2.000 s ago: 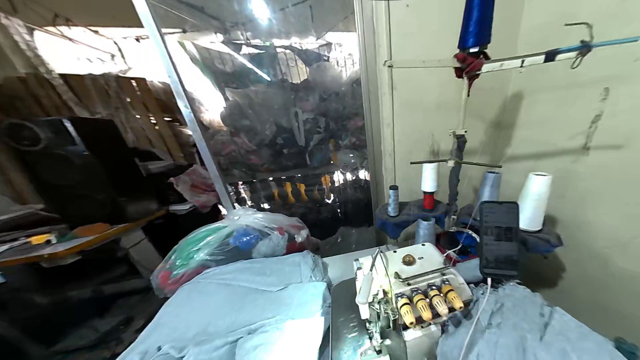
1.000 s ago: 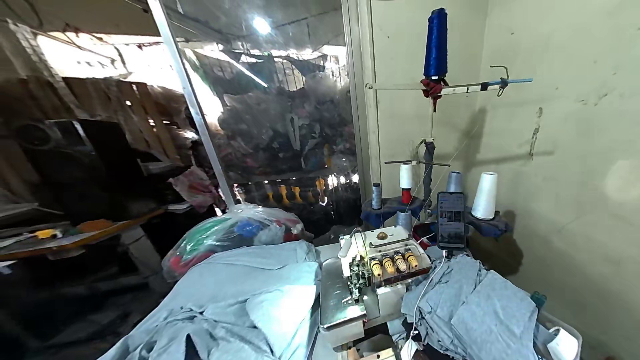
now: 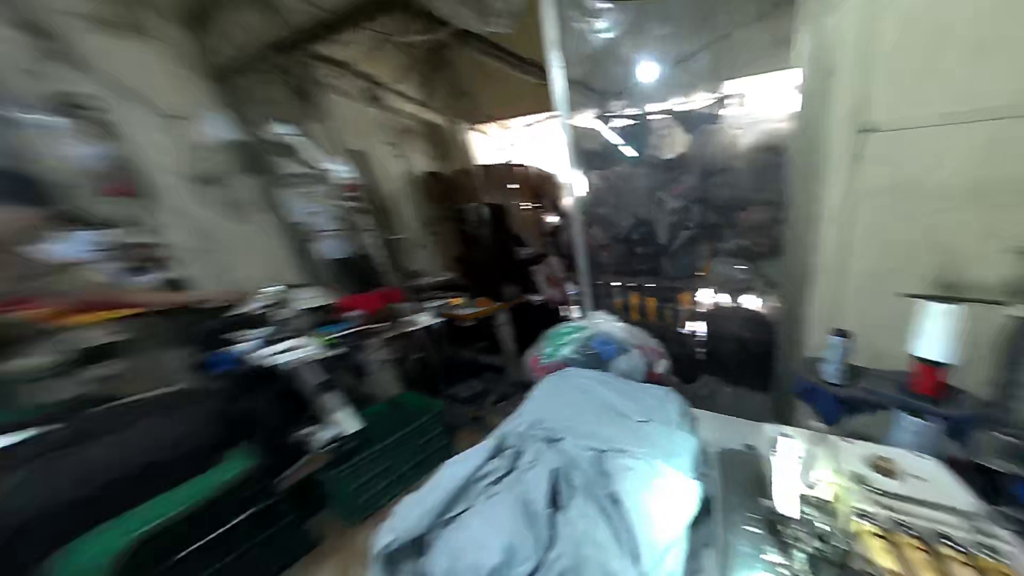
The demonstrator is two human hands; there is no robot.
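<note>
Neither of my hands shows in the head view. A pile of light blue fabric (image 3: 592,448) lies along the left side of an overlock sewing machine (image 3: 888,496), whose yellow tension dials are at the bottom right. Behind the fabric sits a clear plastic bag (image 3: 596,348) with coloured material inside. A white thread cone (image 3: 936,330) stands above something red at the right, and a smaller grey-blue spool (image 3: 836,356) is to its left. The picture is blurred, most strongly on the left.
A dark green plastic crate (image 3: 392,452) stands on the floor left of the fabric. A green-edged object (image 3: 160,512) is at the lower left. Cluttered tables run along the left, where a blurred person (image 3: 24,216) is at the edge. A wall (image 3: 944,200) rises at the right.
The view has swung strongly to the left, bringing in the crate and the cluttered tables. The phone and the blue thread cone seen earlier are out of view.
</note>
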